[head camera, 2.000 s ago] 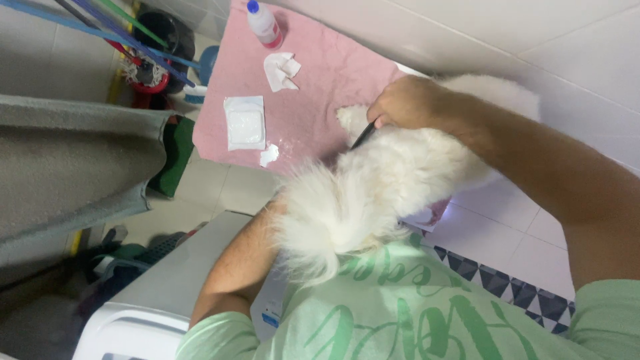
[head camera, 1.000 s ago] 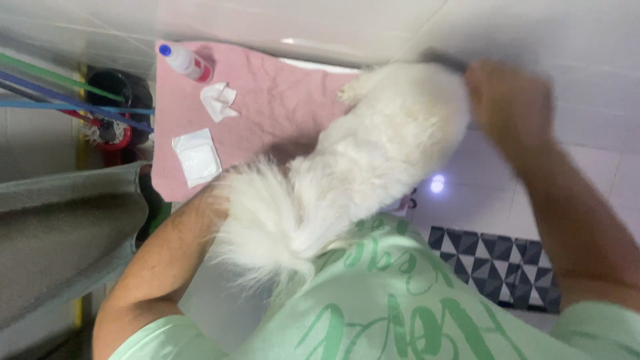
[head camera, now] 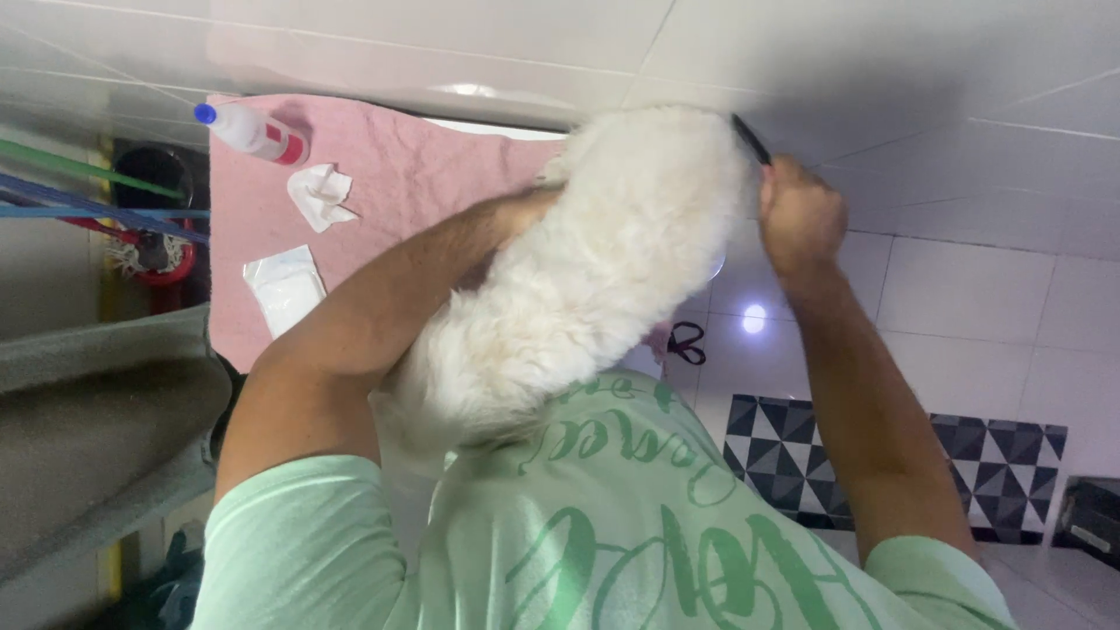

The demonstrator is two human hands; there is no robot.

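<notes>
A fluffy white dog (head camera: 604, 236) lies or stands lengthwise against my shirt, its far end near the tiled wall. My right hand (head camera: 803, 210) grips a thin black tool (head camera: 751, 140), perhaps a comb, whose tip is beside the dog's far end at the right. My left hand (head camera: 529, 210) reaches to the dog's left side; its fingers are hidden by the fur, so its hold cannot be told. Under the dog's left side spreads a pink towel (head camera: 394, 166). A pair of scissors with dark handles (head camera: 688, 343) shows at the towel's right edge, beside the dog.
On the towel are a blue-capped bottle (head camera: 254, 133), a crumpled white tissue (head camera: 320, 197) and a white square pad (head camera: 287, 289). A tiled wall (head camera: 542, 44) borders the far side. A grey cloth (head camera: 105, 446) hangs at left. A triangle-patterned mat (head camera: 779, 446) lies on the floor at right.
My right hand has moved from the dog's left side to beyond its right side, still with the black tool. My left hand and forearm have moved forward along the dog's left side.
</notes>
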